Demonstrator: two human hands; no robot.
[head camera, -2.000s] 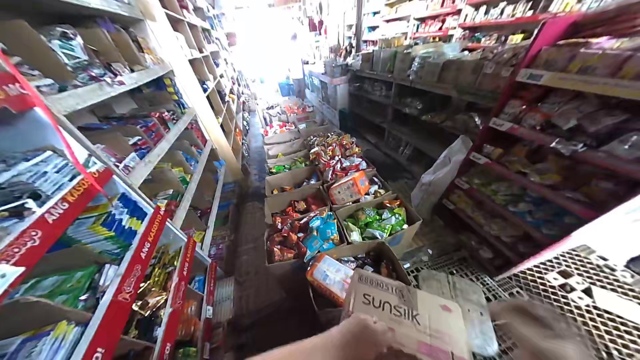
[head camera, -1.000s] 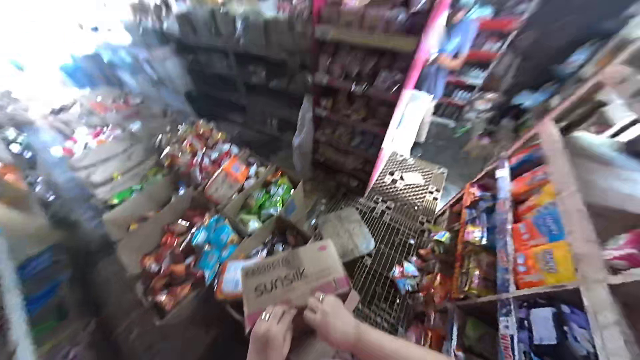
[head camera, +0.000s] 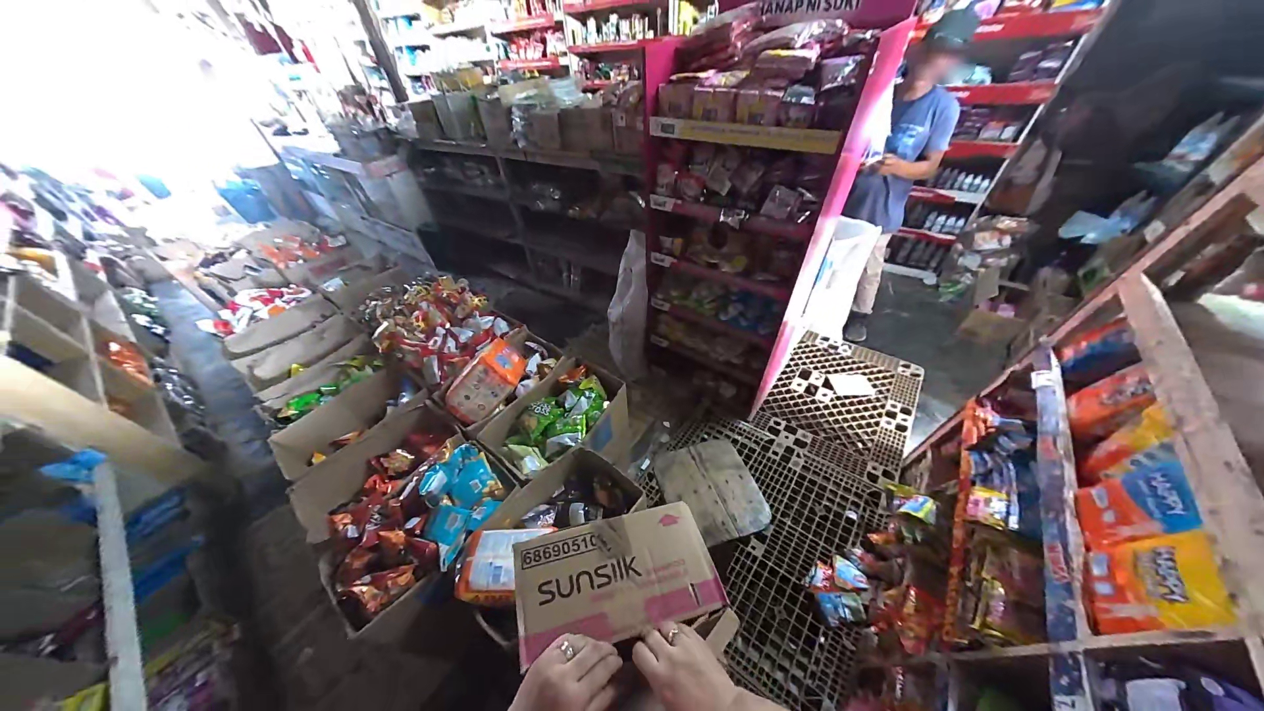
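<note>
A Sunsilk cardboard box (head camera: 617, 583) stands tilted at the bottom centre, its printed side facing up toward me. My left hand (head camera: 571, 673) grips its near lower edge, a ring on one finger. Close beside it, my right hand (head camera: 681, 667) holds the same edge, also with a ring; the fingertips of both are partly hidden at the edge. Behind the box sit an orange-and-white pack (head camera: 494, 563) and an open carton (head camera: 583, 494) of dark packets. Another carton (head camera: 341, 553) holds red-brown and blue snack packets, and one more (head camera: 602, 425) holds green packets.
Black plastic pallets (head camera: 790, 553) lie on the floor, with a flat worn board (head camera: 713, 489) on them. A wooden shelf (head camera: 1175, 425) with snack packs runs along the right. A pink-edged display rack (head camera: 750, 217) stands ahead. Beyond it a person (head camera: 904, 168) in a blue shirt stands in the aisle.
The view has swung to the right since two seconds ago. My right hand, blurred and apart from the box then, has come to the box's near edge beside my left hand.
</note>
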